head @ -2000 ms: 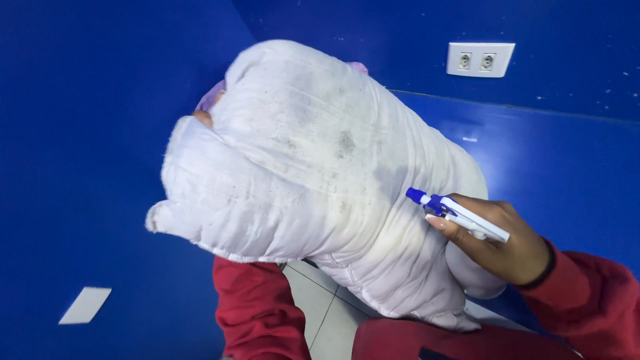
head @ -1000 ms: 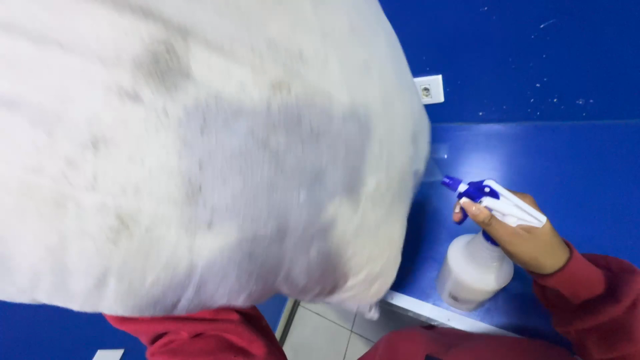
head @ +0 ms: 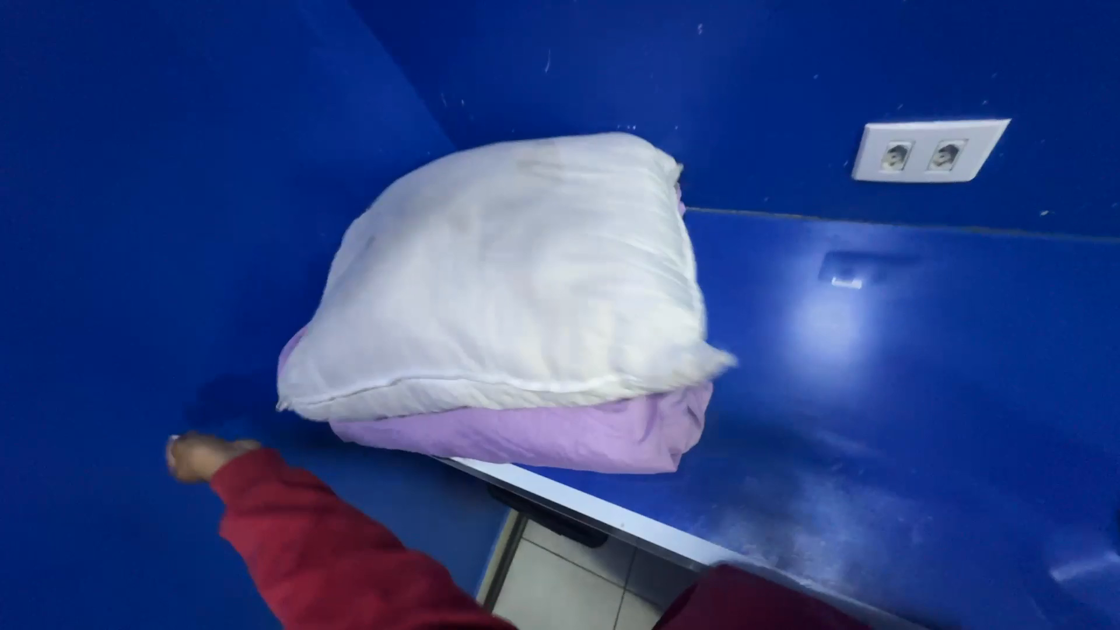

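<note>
A white pillow [head: 516, 271] with faint grey and yellowish stains lies on top of a folded lilac cloth item [head: 542, 433], which rests on the blue bench top. At the left, against the blue surface, is my left hand [head: 206, 457], at the end of a red sleeve. It is apart from the pillow, and its fingers are blurred, so whether it holds anything cannot be told. My right hand and the spray bottle are out of view.
A white double power socket [head: 932, 150] is on the blue wall at the back right. The bench's white front edge [head: 595, 512] runs diagonally above a tiled floor [head: 560, 582]. A blue wall stands at the left.
The pillow, held up and sprayed earlier, now lies on the lilac item. My left hand has come away from it. My right hand and the spray bottle have left the view.
</note>
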